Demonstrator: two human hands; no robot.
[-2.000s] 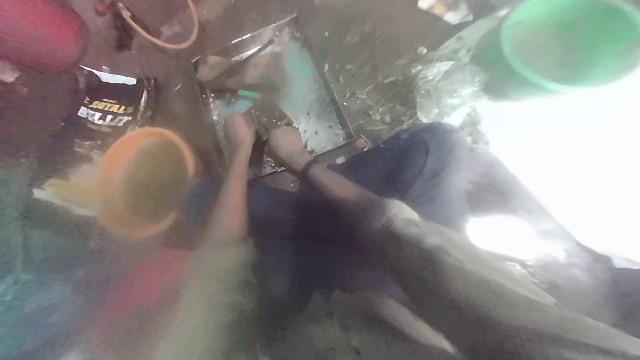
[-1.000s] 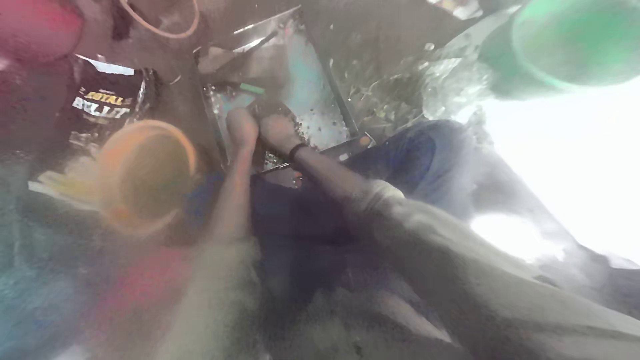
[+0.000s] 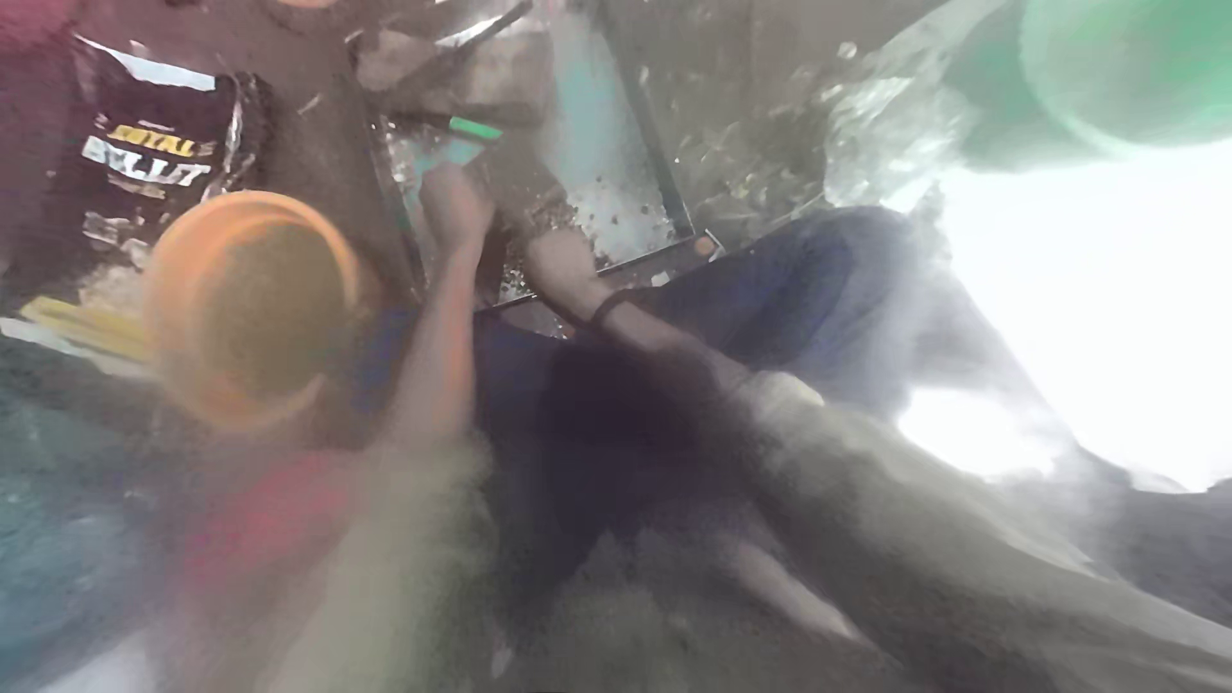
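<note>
The view is hazy. My left hand (image 3: 456, 207) is curled over the near left part of a shallow dark-rimmed tray (image 3: 643, 125). Close on its right, my right hand (image 3: 563, 262), with a dark band at the wrist, is bent near a flat brownish piece (image 3: 520, 178). Whether either hand grips that piece is unclear, as the fingers are blurred and partly hidden. Dark crumbs (image 3: 611, 207) lie scattered on the tray's pale bottom. A small green item (image 3: 475, 128) lies beyond my left hand, beside a dark strip.
An orange tub (image 3: 164, 289) with brownish contents stands at the left, near yellow strips (image 3: 82, 322) and a dark printed bag (image 3: 154, 154). Crumpled clear plastic (image 3: 871, 135) and a green tub (image 3: 1088, 77) are at the upper right. My bent leg (image 3: 818, 279) borders the tray.
Both hands stay close together over the near part of the tray. The view has shifted somewhat, and a flat brownish piece now shows between and beyond the hands.
</note>
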